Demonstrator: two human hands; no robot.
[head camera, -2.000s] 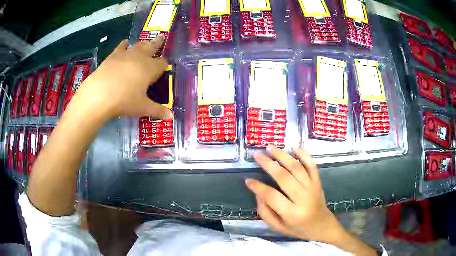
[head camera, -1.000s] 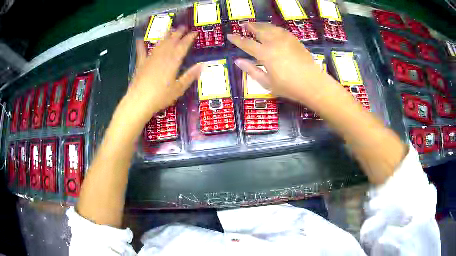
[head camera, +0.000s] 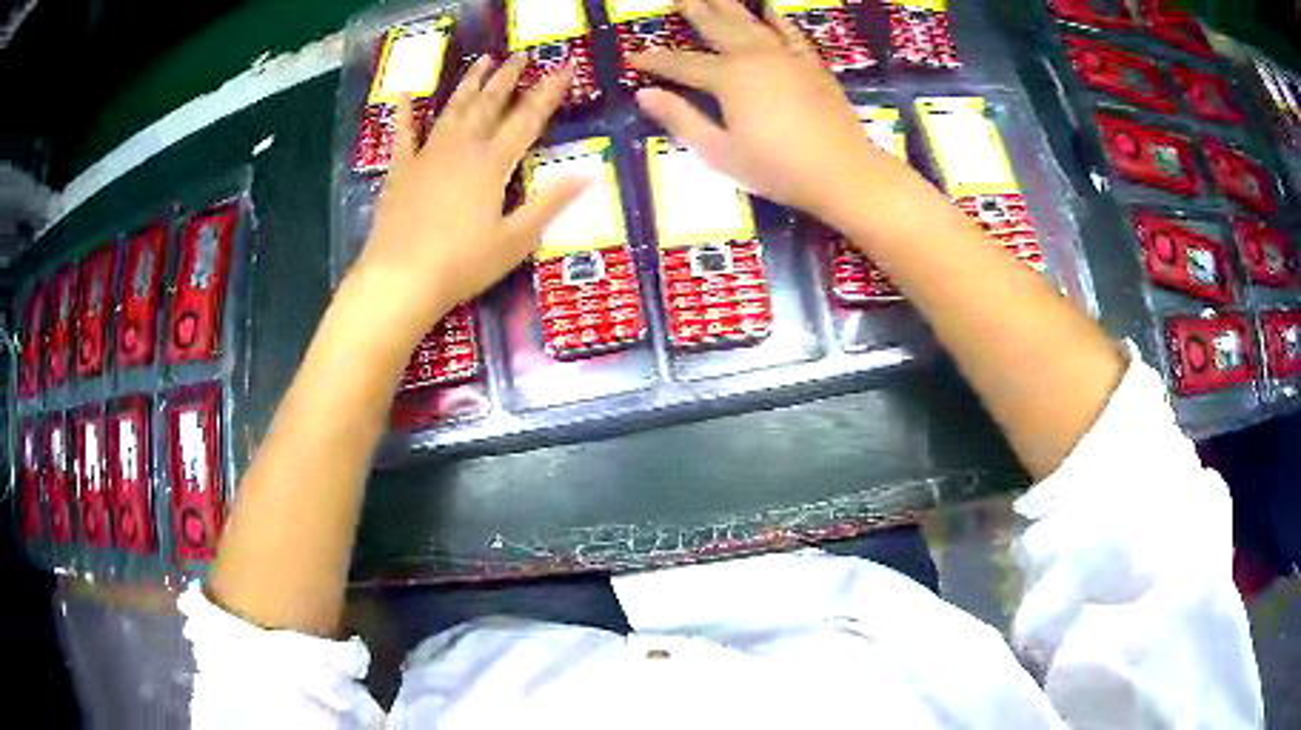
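A clear blister tray (head camera: 571, 414) in front of me holds two rows of red feature phones, front up, with yellow frames and lit white screens. One phone (head camera: 715, 278) lies in the near row. My left hand (head camera: 454, 193) is spread over the left part of the tray, fingertips at the far-row phones, and partly covers a near-row phone. My right hand (head camera: 771, 114) is over the middle of the far row, fingers apart, its forearm crossing the right side. Neither hand holds a phone; whether the fingertips touch the keys cannot be told.
A tray of back-up red phones (head camera: 196, 442) lies at the left. Another tray of back-up phones (head camera: 1207, 354) lies at the right. The dark green bench (head camera: 642, 492) has a worn front edge. A pale rail (head camera: 186, 126) runs along the far left.
Since two seconds ago, my right hand has moved from the near edge to over the far row. The left near-row phone's screen was dark; my left hand now covers it. The view has shifted slightly.
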